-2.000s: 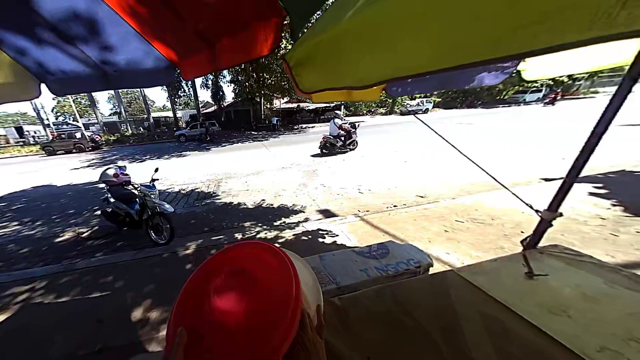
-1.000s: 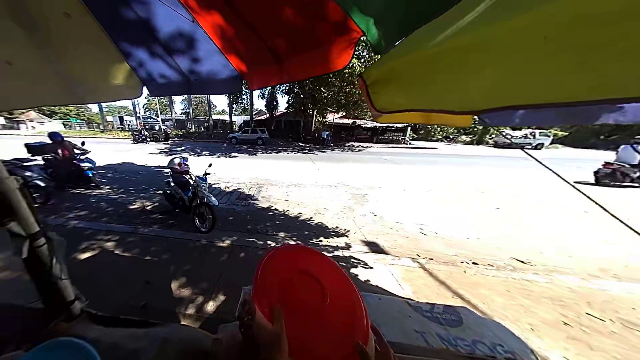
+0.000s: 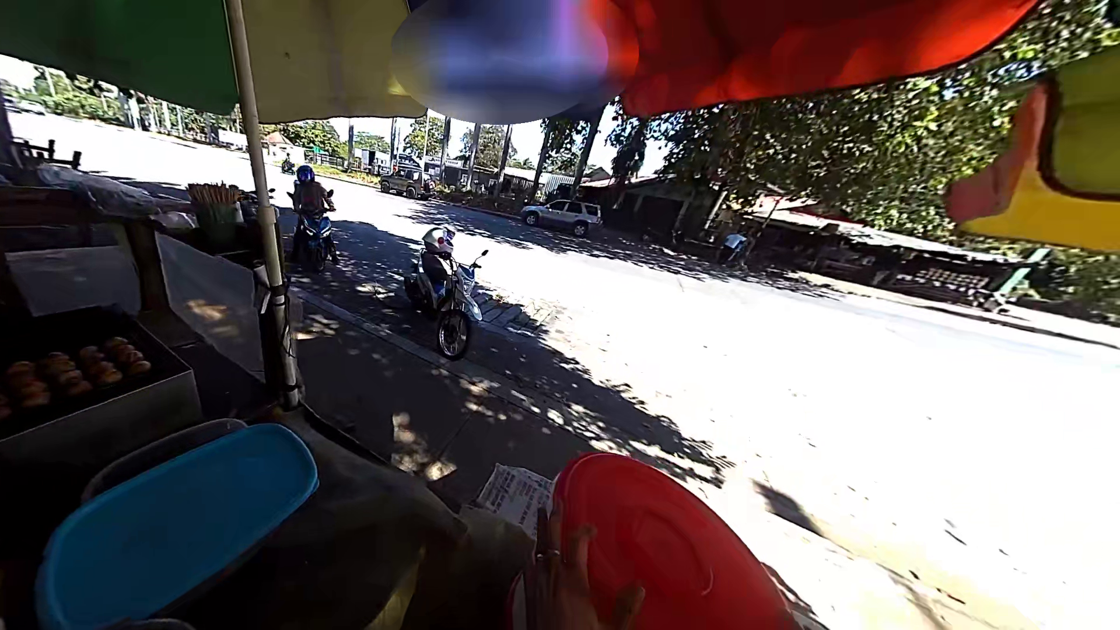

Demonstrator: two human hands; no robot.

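A round red plastic lid [image 3: 665,542] stands tilted at the bottom, right of centre, on a container that is mostly hidden beneath and behind it. My left hand [image 3: 573,577] is against the lid's left side, its fingers spread over the rim and face. My right hand is out of sight. Just left of the lid lies a sheet of printed paper [image 3: 518,497]. At lower left, a blue plastic lid [image 3: 179,525] covers an oblong tub. Behind it, a metal-sided tray [image 3: 114,420] holds rows of round browned food pieces.
An umbrella pole [image 3: 262,192] rises at the left, near a container of thin sticks [image 3: 217,210]. Colourful umbrella canopies hang overhead. Beyond the stall are a parked motorcycle [image 3: 446,297], a rider on another motorcycle [image 3: 312,219] and a silver car [image 3: 562,216] along the road.
The view has swung left, bringing the blue lid and food tray into sight. The rider on the blue motorcycle, at the far left edge a second ago, is now nearer the parked motorcycle in view.
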